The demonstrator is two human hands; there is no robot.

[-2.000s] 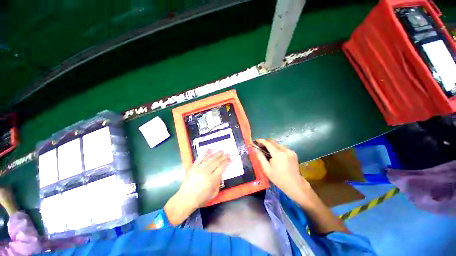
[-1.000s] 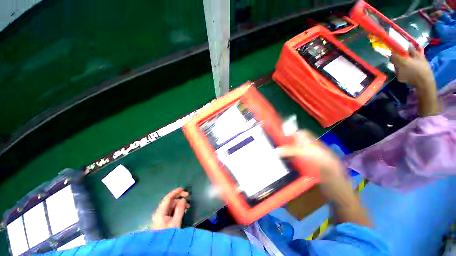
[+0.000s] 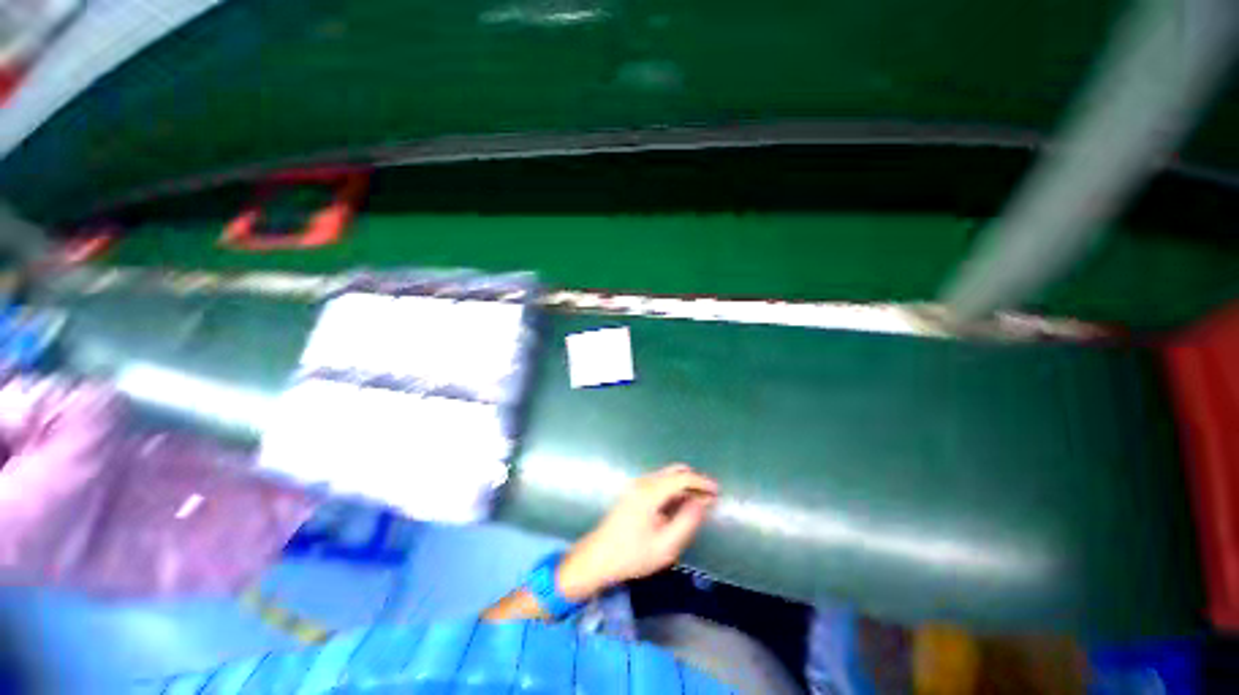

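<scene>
My left hand (image 3: 644, 527), with a blue wrist strap, is over the bench's front edge, fingers loosely curled and apart from the thumb. I see nothing held in it, though the view is blurred. My right hand is not in view. A clear plastic tray (image 3: 523, 356) lies left of my hand, with two rows of white batteries (image 3: 408, 340) blurred together. A white square (image 3: 599, 357) lies flat on the bench, right of the tray and above my hand.
A red-orange frame (image 3: 292, 234) lies on the green conveyor at the back left. A red stack (image 3: 1212, 448) is cut off at the right edge. A white post (image 3: 1087, 177) stands at back right. A person's pink sleeve (image 3: 163, 502) is at left.
The view has swung left. The framed tablet my right hand held one second ago is out of view, as is my right hand. My left hand remains low at the bench edge.
</scene>
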